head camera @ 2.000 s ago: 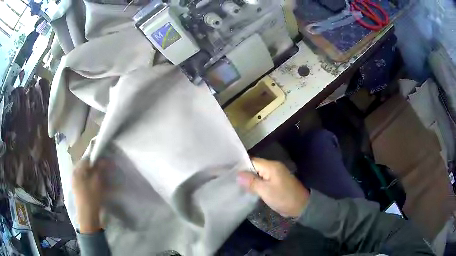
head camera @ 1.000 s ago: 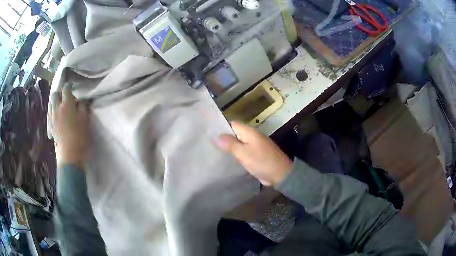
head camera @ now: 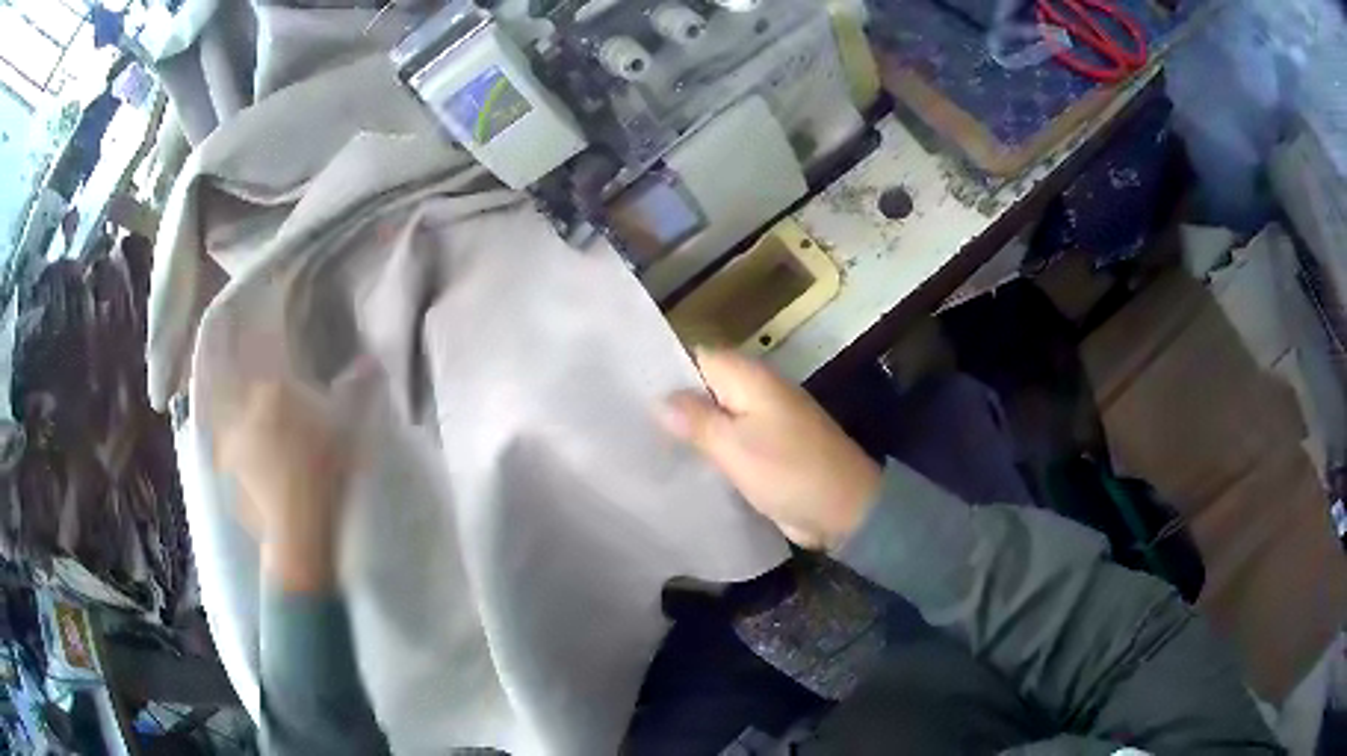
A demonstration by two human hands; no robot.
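Note:
A large pale beige-grey fabric panel (head camera: 547, 384) lies draped in folds over the machine table and hangs towards the lap. Its right edge runs up to the needle area of the overlock machine (head camera: 510, 118), whose white head has a blue-green label. My right hand (head camera: 776, 451) pinches this edge between thumb and fingers, below the machine. My left hand (head camera: 281, 458) is blurred over the left part of the fabric; whether it grips the cloth cannot be told.
A yellow-framed opening (head camera: 761, 296) sits in the chipped tabletop (head camera: 894, 244). Red-handled scissors (head camera: 1096, 42) lie on a blue cloth-covered board (head camera: 1005, 96). A brown sheet (head camera: 1211, 428) is at the right. Dark bundled cloth (head camera: 89, 399) hangs at the far left.
My left hand went up the fabric's left side, then back down and slightly right. My right hand moved up along the edge towards the machine, then shifted slightly right. The folds have changed.

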